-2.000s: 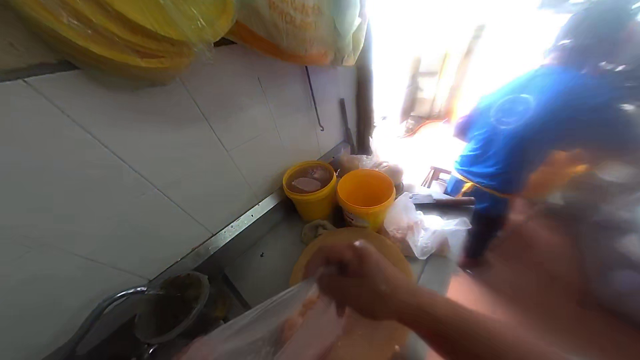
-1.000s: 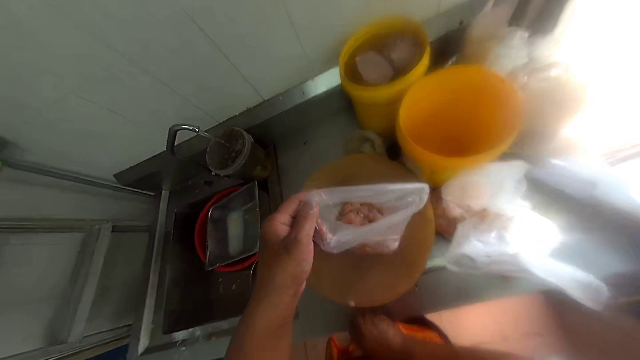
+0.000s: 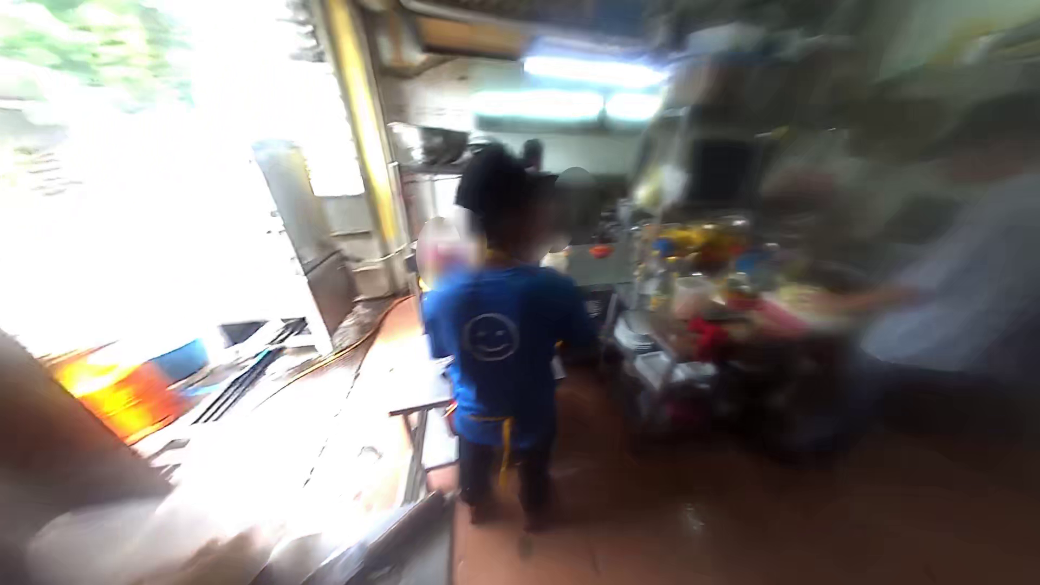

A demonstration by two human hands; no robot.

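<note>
Neither my left hand nor my right hand is in the frame. Blurred white plastic bags (image 3: 97,540) lie at the lower left. Beside them the corner of a grey metal counter (image 3: 418,540) juts in at the bottom edge. What my hands hold or touch is hidden below or outside the view.
A person in a blue T-shirt (image 3: 508,349) stands ahead, back turned, on the red-brown floor (image 3: 617,536). At right, another person in a pale top (image 3: 951,284) reaches over a cluttered table (image 3: 674,349). An orange container (image 3: 122,398) and a folding table (image 3: 414,406) are at left.
The view has swung up and away from the counter. My hands and the clear plastic bag of meat, in sight one second ago, have left the frame. The person in blue is in view again.
</note>
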